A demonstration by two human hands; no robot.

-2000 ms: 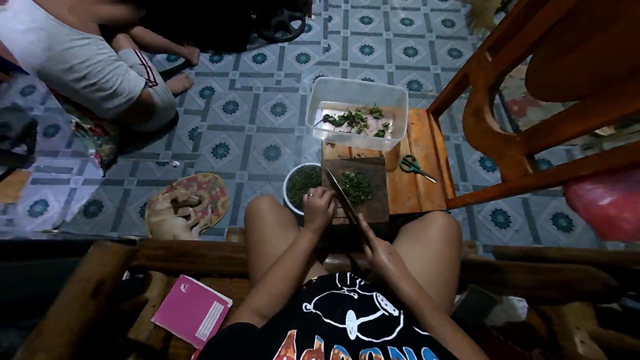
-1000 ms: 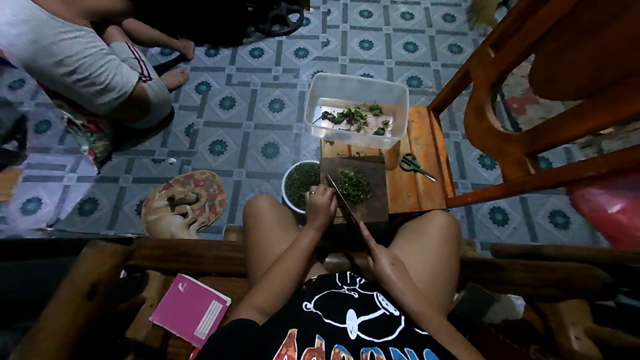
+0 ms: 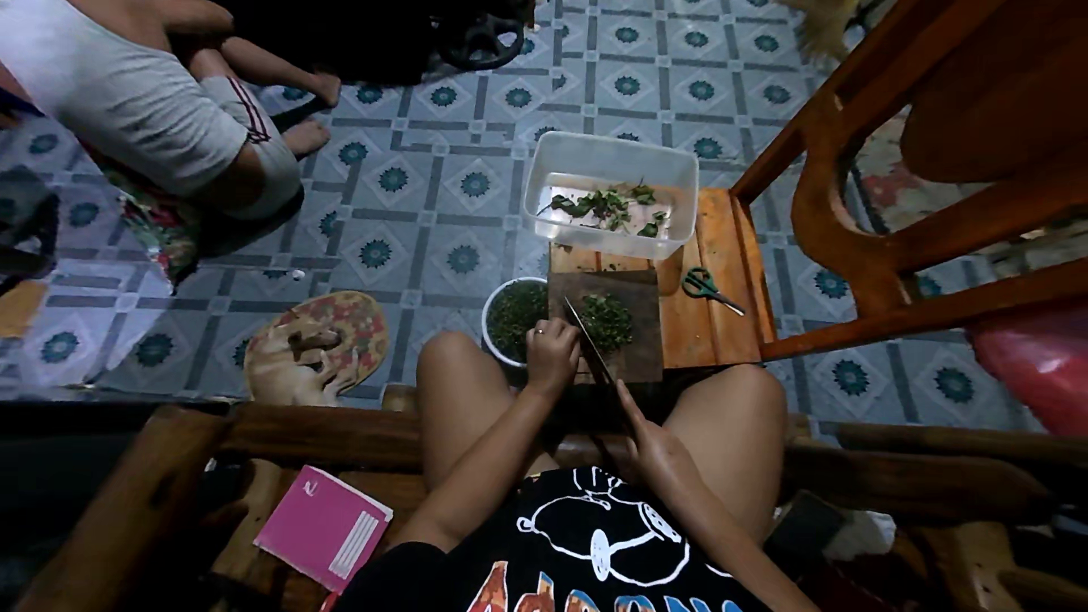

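Note:
A dark wooden cutting board (image 3: 642,361) lies on the seat of a wooden chair, bearing a pile of chopped green leaves (image 3: 607,323). My right hand (image 3: 654,442) grips a knife (image 3: 592,342) by its handle, the blade slanting up and left along the pile's left side. Close left of the blade, my left hand (image 3: 553,347) is curled at the board's left edge; whether it pinches anything cannot be seen. Beside it stands a white bowl (image 3: 486,327) full of finely cut greens. A clear plastic container (image 3: 612,242) with leafy sprigs (image 3: 608,204) stands beyond the board.
Green-handled scissors (image 3: 714,291) lie on the wooden chair seat (image 3: 722,340), right of the board. A person (image 3: 161,110) sits on the tiled floor at upper left. A light-brown animal (image 3: 297,365) lies on a round patterned mat (image 3: 361,327). A pink notebook (image 3: 319,527) is at lower left.

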